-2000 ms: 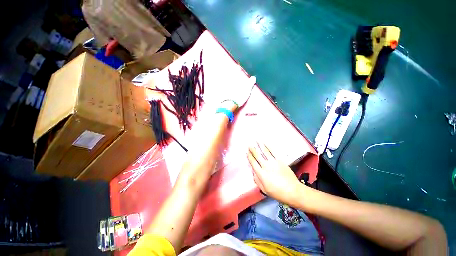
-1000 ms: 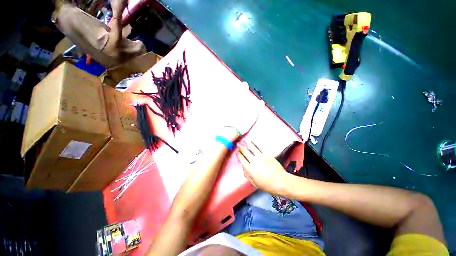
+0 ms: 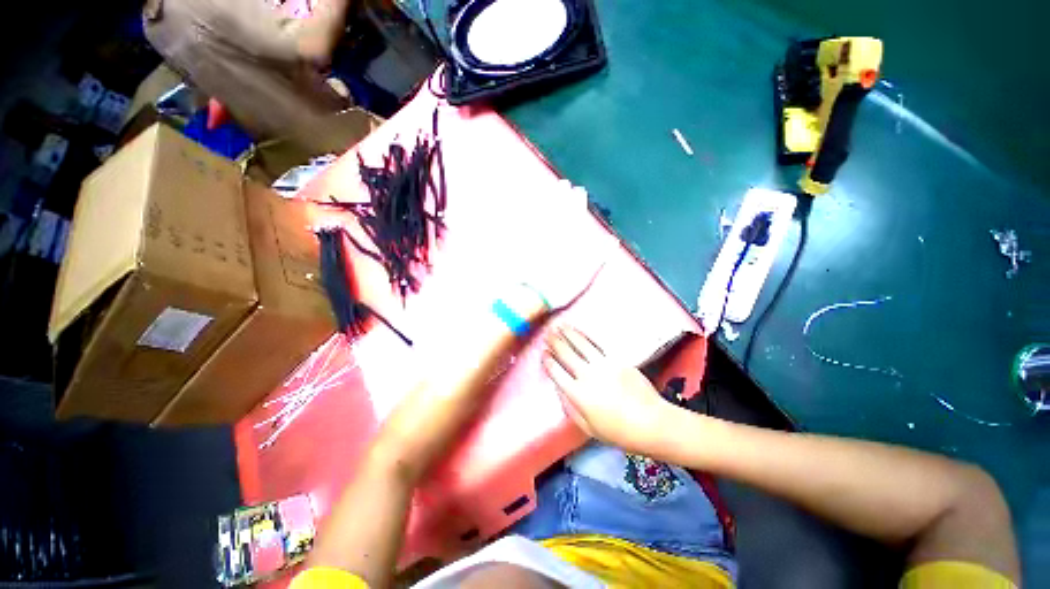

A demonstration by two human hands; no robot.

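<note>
My left hand [image 3: 532,308], washed out by glare, is over the white sheet with a turquoise band at its wrist. A thin dark reddish lead wire [image 3: 581,291] sticks out from its fingertips. My right hand [image 3: 599,385] is bare, close below it, fingers extended towards the left hand; whether it holds anything is hidden. A loose heap of black leads [image 3: 403,213] lies on the white sheet [image 3: 495,173], with a bundle of straight black leads [image 3: 334,282] beside it.
Cartons [image 3: 173,276] stand left. White strips [image 3: 302,391] and circuit boards [image 3: 265,538] lie at the red surface's left side. A black housing [image 3: 524,75] is at the far edge. The green bench holds a yellow soldering gun [image 3: 835,115], power strip [image 3: 748,259] and solder spool [image 3: 1033,377]. Another person's clothing shows behind.
My left hand has drawn back from the sheet's far edge to beside my right hand, and the lead now shows at its fingertips. The black housing has come into view at the top.
</note>
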